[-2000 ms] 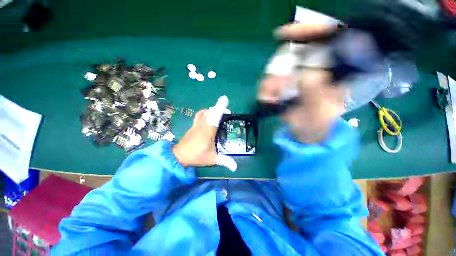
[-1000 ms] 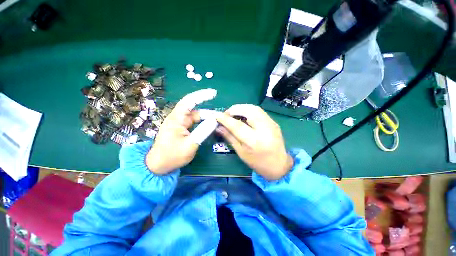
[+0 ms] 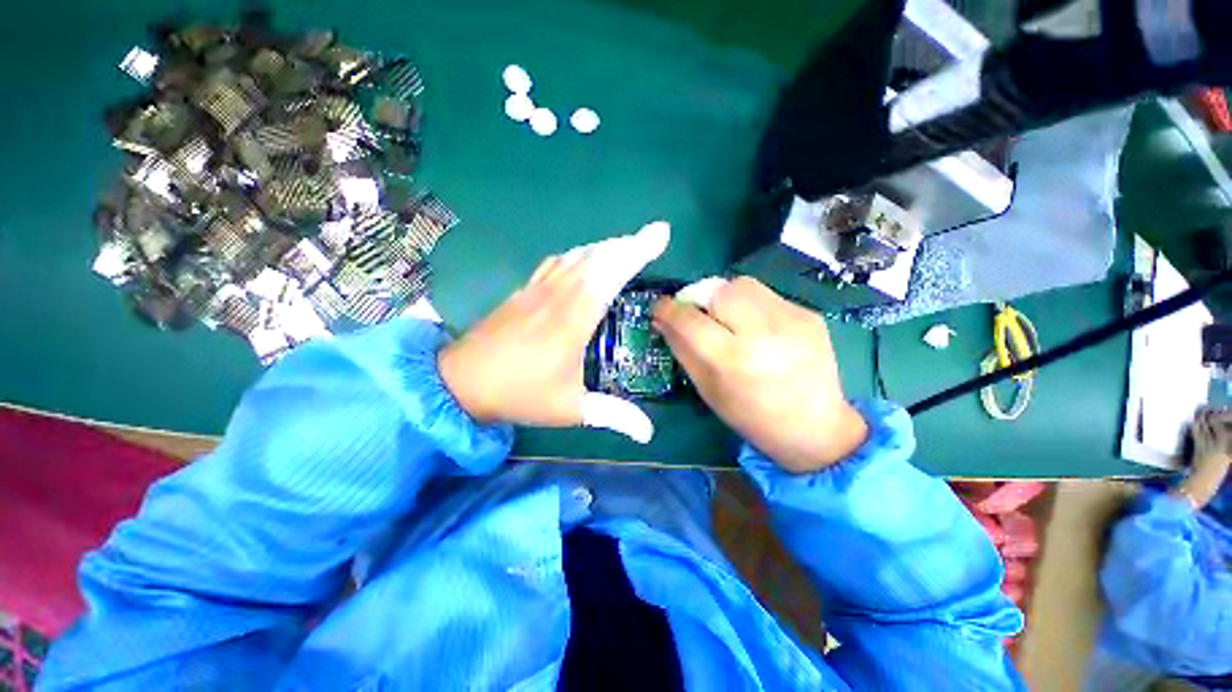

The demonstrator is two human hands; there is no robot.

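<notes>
A black housing (image 3: 604,354) with a green circuit board (image 3: 638,346) in it lies on the green mat (image 3: 466,34) in front of me. My left hand (image 3: 547,338), with white finger covers, holds the housing at its left side, thumb at the lower edge. My right hand (image 3: 763,358) has its fingertips inside the housing at the upper right of the board. Whether the right fingers hold a small part is hidden. A large pile of ribbed metal pieces (image 3: 257,176) lies at the left.
Several white discs (image 3: 543,122) lie beyond the housing. A black electric screwdriver (image 3: 946,115) hangs over the screw feeder (image 3: 953,183) at upper right, its cable (image 3: 1067,352) crossing the right side. Yellow-handled scissors (image 3: 1009,345) lie near a clear bag (image 3: 1061,223). Another person's hand (image 3: 1207,453) shows far right.
The view has shifted, bringing the metal pile closer. My hands, together over the housing before, are now apart: left around its side, right with fingers inside it. The board shows again.
</notes>
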